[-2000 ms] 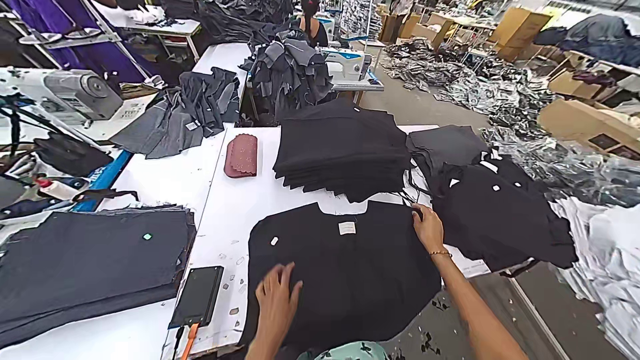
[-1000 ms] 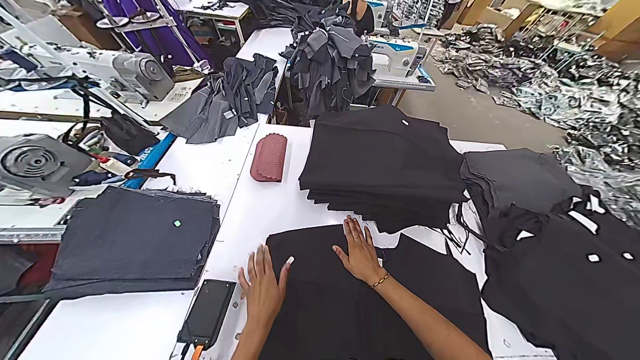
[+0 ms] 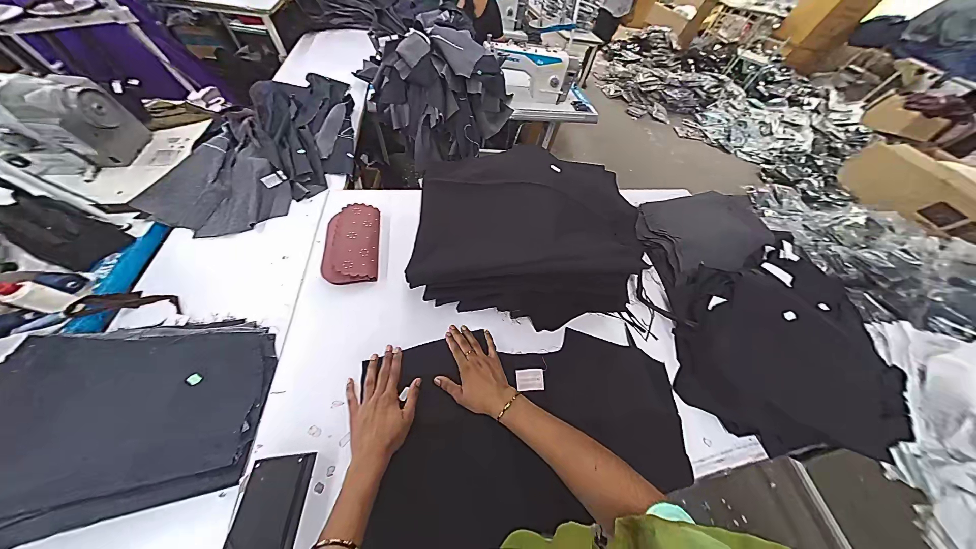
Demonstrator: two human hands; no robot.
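Note:
A black cut fabric panel (image 3: 473, 457) lies flat on the white table before me, with a small white label near its neckline. My left hand (image 3: 381, 412) rests palm down on the panel's left upper edge, fingers apart, beside a small white sticker. My right hand (image 3: 479, 374) lies flat near the top edge, left of the label, and holds nothing. Just beyond the hands is a stack of folded black fabric pieces (image 3: 526, 236). A dark red scalloped case (image 3: 353, 244) sits to the left of that stack.
Dark grey panels (image 3: 130, 419) are stacked at left, by a black phone-like device (image 3: 271, 499). Grey pieces (image 3: 705, 229) and black pieces with white stickers (image 3: 793, 351) lie at right. Behind are a sewing machine (image 3: 534, 72), hanging grey scraps (image 3: 438, 84) and fabric heaps (image 3: 770, 114).
My right hand has moved left from the panel's right upper corner to its top edge. The neckline label, out of sight one second ago, shows again.

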